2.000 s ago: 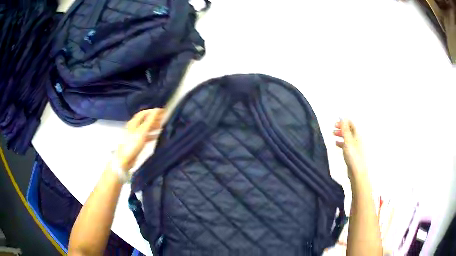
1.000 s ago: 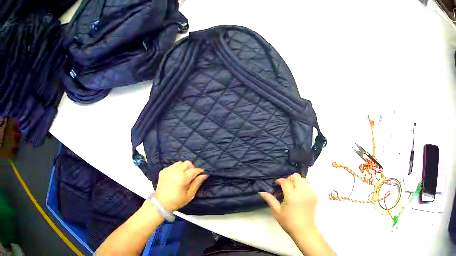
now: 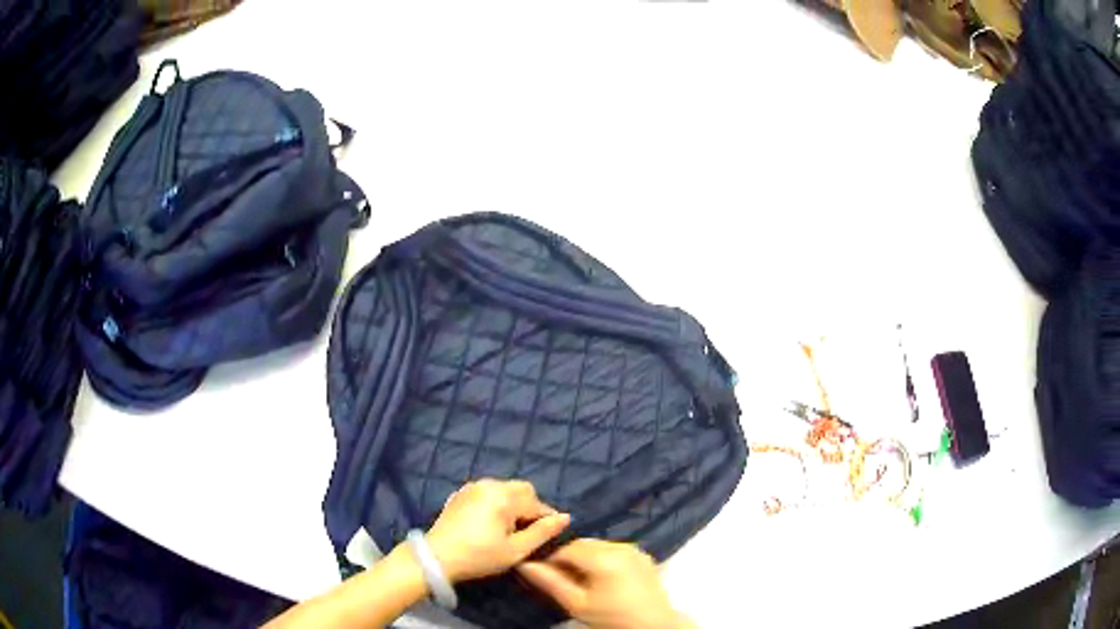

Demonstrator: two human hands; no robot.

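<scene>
A dark navy quilted backpack [image 3: 540,381] lies on the white table with its back panel and two shoulder straps up, its rounded top towards the upper left. My left hand [image 3: 491,531] rests at its lower edge with fingers bent onto the fabric. My right hand [image 3: 604,582] is close beside it, fingers at the same lower edge. Both hands appear to pinch the fabric there; the fingertips are partly hidden.
A second navy backpack [image 3: 221,234] lies at the left. At the right are orange threads [image 3: 832,439], snips [image 3: 805,412], a yellowish ring [image 3: 882,469] and a dark phone [image 3: 960,406]. Navy bag stacks [image 3: 1081,356] stand at both sides, brown pieces [image 3: 875,25] at the far edge.
The backpack has turned, its top tipping left, and its lower edge is now nearer the table's front edge. My hands have come close together at that edge. The view has shifted.
</scene>
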